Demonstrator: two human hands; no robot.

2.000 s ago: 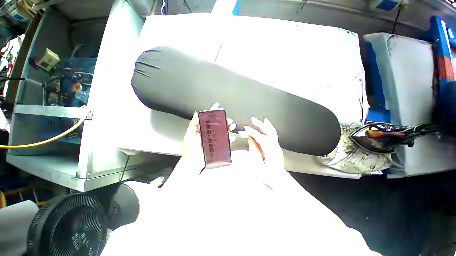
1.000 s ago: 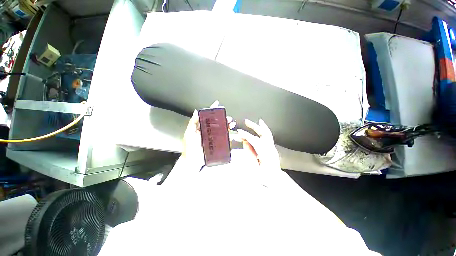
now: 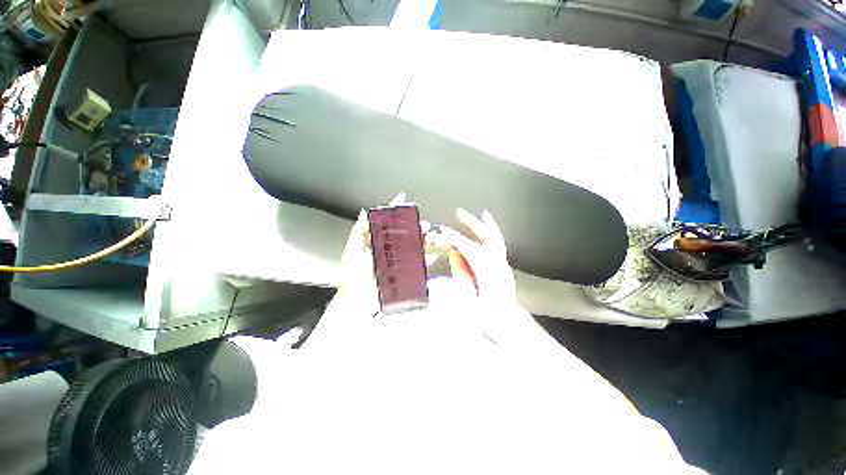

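Note:
A smartphone (image 3: 400, 260) with a reddish screen and dark edge is held upright in front of me, at the near edge of the ironing table. My left hand (image 3: 356, 258) is around its left side, with fingertips showing at its top and right edge. My right hand (image 3: 480, 252) is just right of the phone, fingers spread and partly curled, with nothing seen in it. Both hands are overexposed. Behind them the long grey padded form (image 3: 436, 181) lies slanted across the white table (image 3: 575, 107).
A steam iron (image 3: 698, 249) with black cables rests on a stained pad (image 3: 649, 289) at the table's right end. A second white table (image 3: 765, 186) stands further right. A grey-white bin (image 3: 88, 206) with a yellow hose is at left. A black fan (image 3: 130, 422) stands low at left.
The text on the phone's screen has shifted. My right hand's fingers have moved slightly. My left hand still holds the phone in nearly the same place.

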